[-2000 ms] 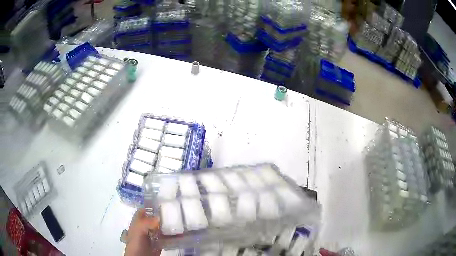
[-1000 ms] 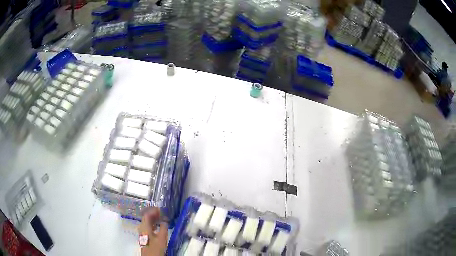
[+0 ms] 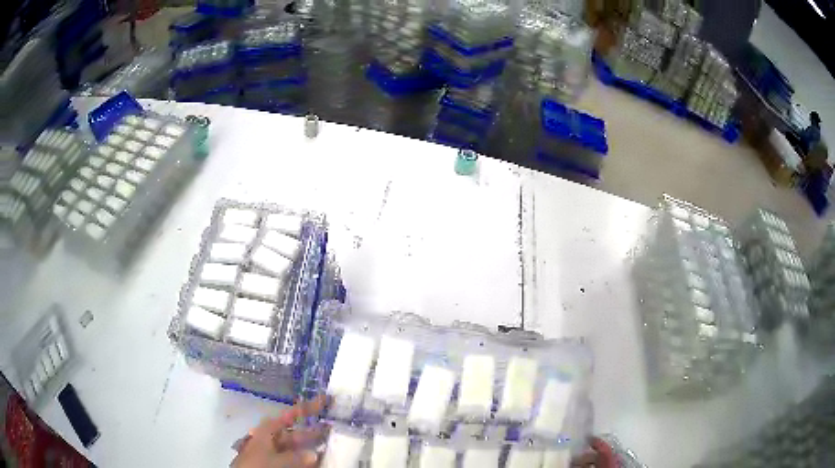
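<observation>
A clear blister tray (image 3: 456, 422) with two rows of white units (image 3: 476, 386) is at the bottom centre, slightly blurred and cut off by the lower edge. My left hand (image 3: 282, 437) grips its left edge. My right hand (image 3: 597, 453) is at its right edge, mostly hidden and cut off; only reddish fingers show. The working tray stack (image 3: 245, 274) stands to the left, with white units in its top clear tray and blue layers along its right side and base.
Clear tray stacks stand far left (image 3: 128, 174) and right (image 3: 700, 302). A small clear tray (image 3: 46, 361) and a phone (image 3: 78, 415) lie at the left. Teal rolls (image 3: 466, 162) and a grey roll (image 3: 311, 125) stand along the far edge. A dark tape patch (image 3: 519, 330) shows behind the near tray.
A clear filled tray has come onto the left stack. My left hand has left that stack for the near tray, which now looks raised, larger and covers part of the tape patch.
</observation>
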